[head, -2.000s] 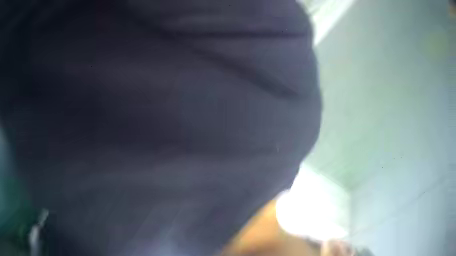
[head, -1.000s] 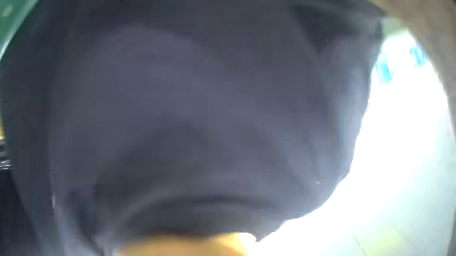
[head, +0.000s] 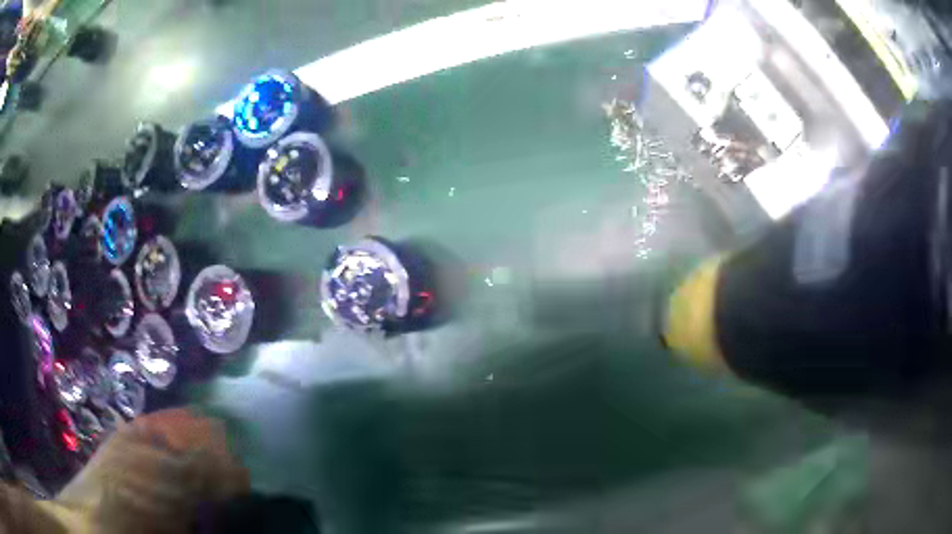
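Round LED lamps with clear faceted faces and black bodies cluster at the left; one [head: 365, 288] stands apart near the centre, and another [head: 266, 107] glows blue. My left hand [head: 157, 469] is blurred and cut off at the lower left, beside the lamp cluster; its fingers and any hold are unclear. A large black electric screwdriver [head: 835, 282] with a yellow band at its end lies across the right side, close to the camera. My right hand is not in view.
A white screw feeder [head: 741, 115] with a small metal mechanism sits at the upper right. Loose tiny screws [head: 639, 167] lie beside it on the green bench [head: 470, 198]. A pale curved strip [head: 470, 40] crosses the top. Small dark pieces show at the upper left.
The view has swung from dark clothing filling the picture to the bench. The lamps, feeder, screwdriver and my left hand have come into view.
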